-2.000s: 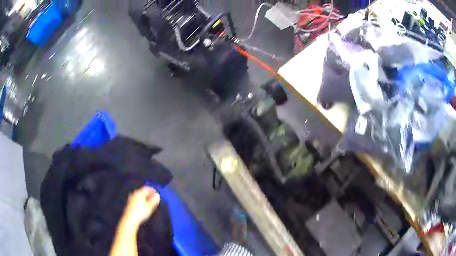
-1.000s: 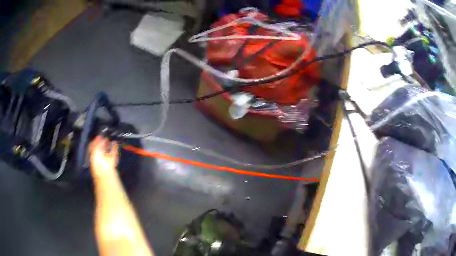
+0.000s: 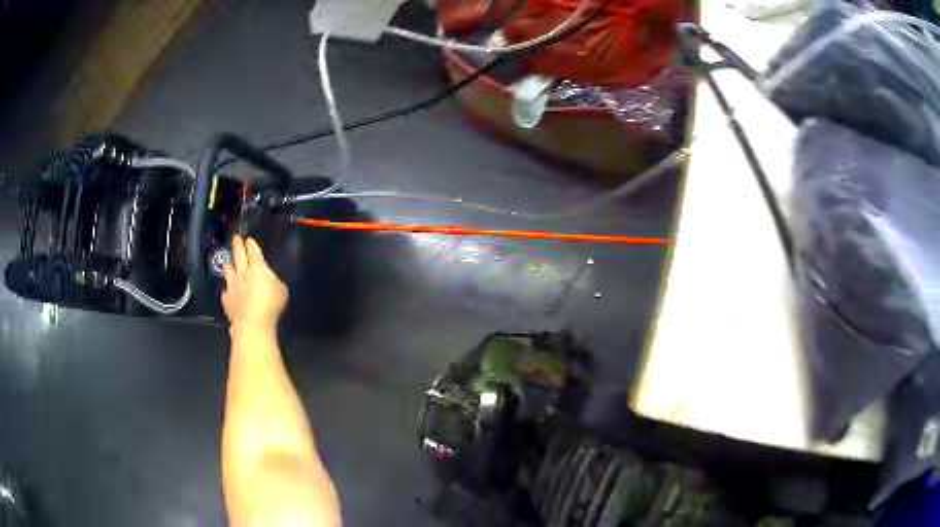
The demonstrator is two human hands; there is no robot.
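Note:
A black machine like an air compressor (image 3: 134, 242) stands on the floor at the left, with a curved black handle (image 3: 202, 206) and a round gauge (image 3: 219, 260). An orange-red hose (image 3: 484, 234) runs from its right end to the white table. My left hand (image 3: 253, 288) reaches in from the bottom, its fingertips at the machine's panel just right of the gauge. The fingertips are small and blurred, so whether they grip or only touch a part cannot be told. My right hand is not in view.
The white table (image 3: 727, 299) at the right bears dark items in clear plastic (image 3: 861, 278). A red bag in a container (image 3: 588, 51) stands at the top. Black and white cables cross the floor. A dark green-black machine (image 3: 505, 401) is at the bottom centre.
My left hand has left the dark cloth in the blue bin and reached the black machine. Since one second ago, its fingers have shifted slightly along the panel, and the view has moved.

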